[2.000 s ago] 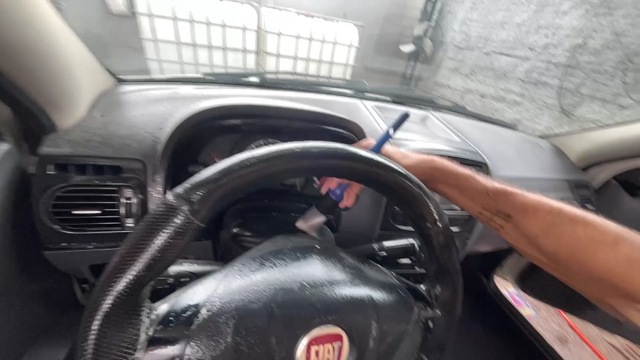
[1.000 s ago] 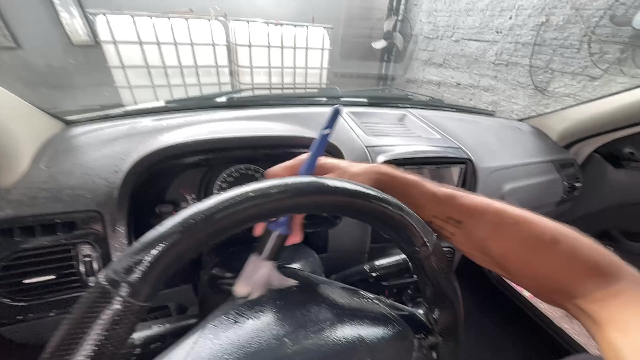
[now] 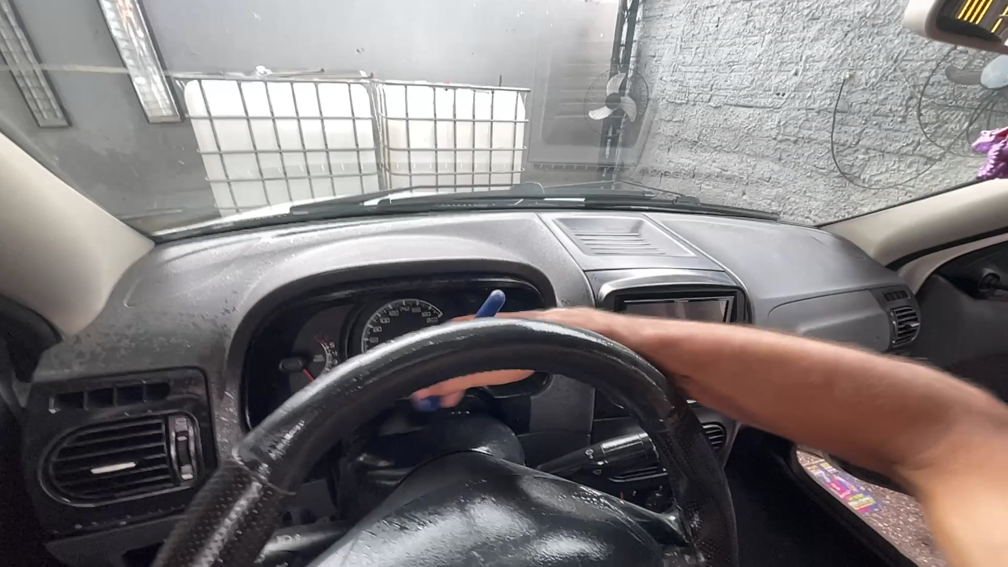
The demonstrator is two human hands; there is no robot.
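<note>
My right hand reaches over from the right behind the top of the black steering wheel, in front of the instrument cluster. Its fingers are closed around a brush with a blue handle; the handle's tip rises above the wheel rim, and a blue part shows below the fingers. The brush's bristle end is hidden or blurred behind the wheel. Wet drops shine on the wheel and its centre cover. My left hand is not in view.
A column stalk sticks out right of the steering column. Air vents sit at the left, and a screen is set in the centre of the dashboard. The windshield lies beyond, with caged white tanks outside.
The light bristle end, seen below the hand one second ago, no longer shows. Less of the blue handle stands above the wheel. The view has shifted.
</note>
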